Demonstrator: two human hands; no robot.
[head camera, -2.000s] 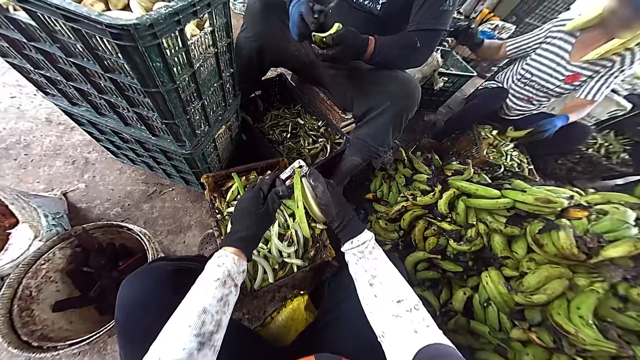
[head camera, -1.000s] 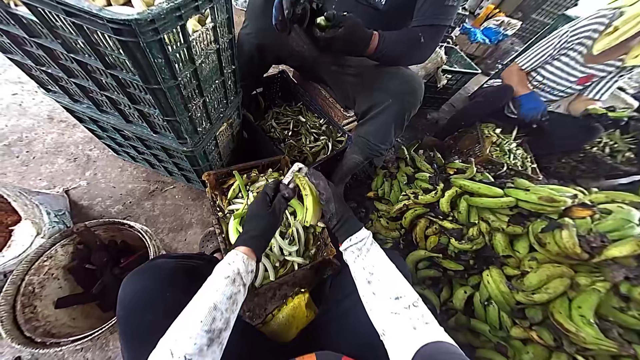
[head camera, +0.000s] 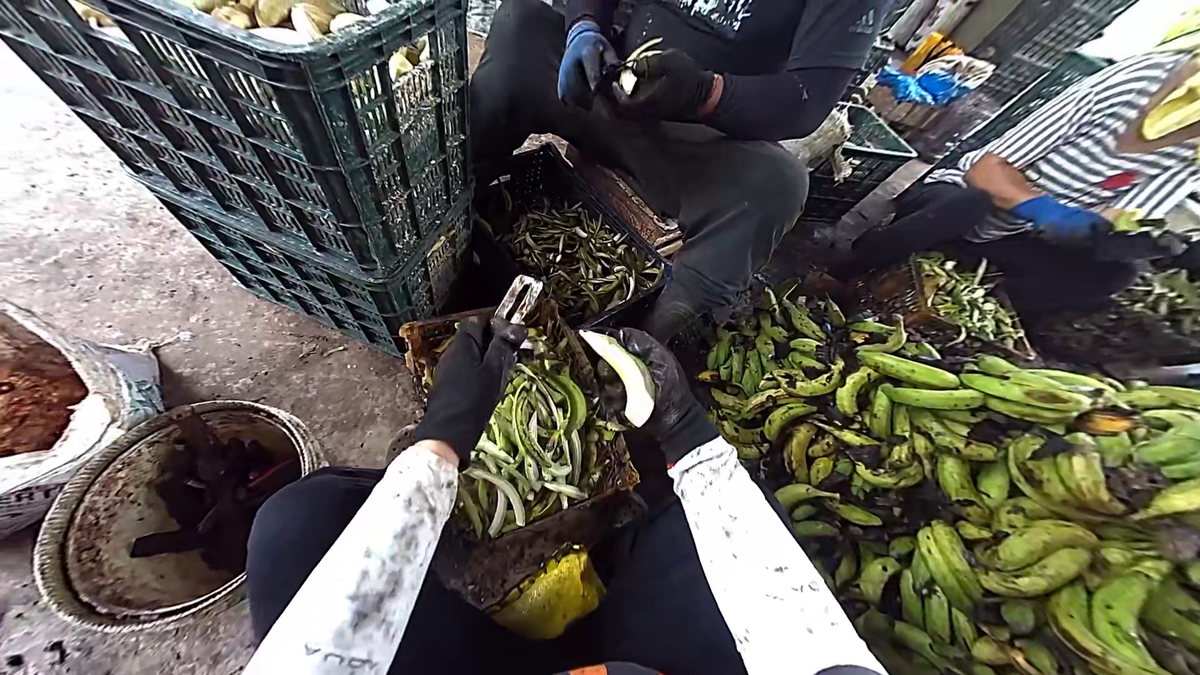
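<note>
My left hand (head camera: 476, 375), in a dark glove, grips a metal peeler (head camera: 519, 300) over the left side of an open crate (head camera: 525, 553). Pale, peeled plantain (head camera: 626, 375) lies in my right hand (head camera: 661, 384), also dark-gloved, at the crate's right side. Green and whitish strips of peel (head camera: 530, 436) fill the crate between my knees. A yellow object (head camera: 553, 595) is at the crate's near end. To my right spreads a large heap of green plantains (head camera: 1012, 562), some yellowing or blackened.
Stacked green plastic crates (head camera: 375, 169) stand ahead on the left, peeled pieces in the top one. A round basin (head camera: 94, 562) with dark scraps and a white sack (head camera: 112, 375) are at left. One person (head camera: 731, 178) sits opposite by a peel-filled crate (head camera: 647, 300); another (head camera: 1050, 178) sits at right.
My hands have moved apart, and the plantain, with green peel on it earlier, now shows pale flesh in my right hand. The person at right has shifted their arms.
</note>
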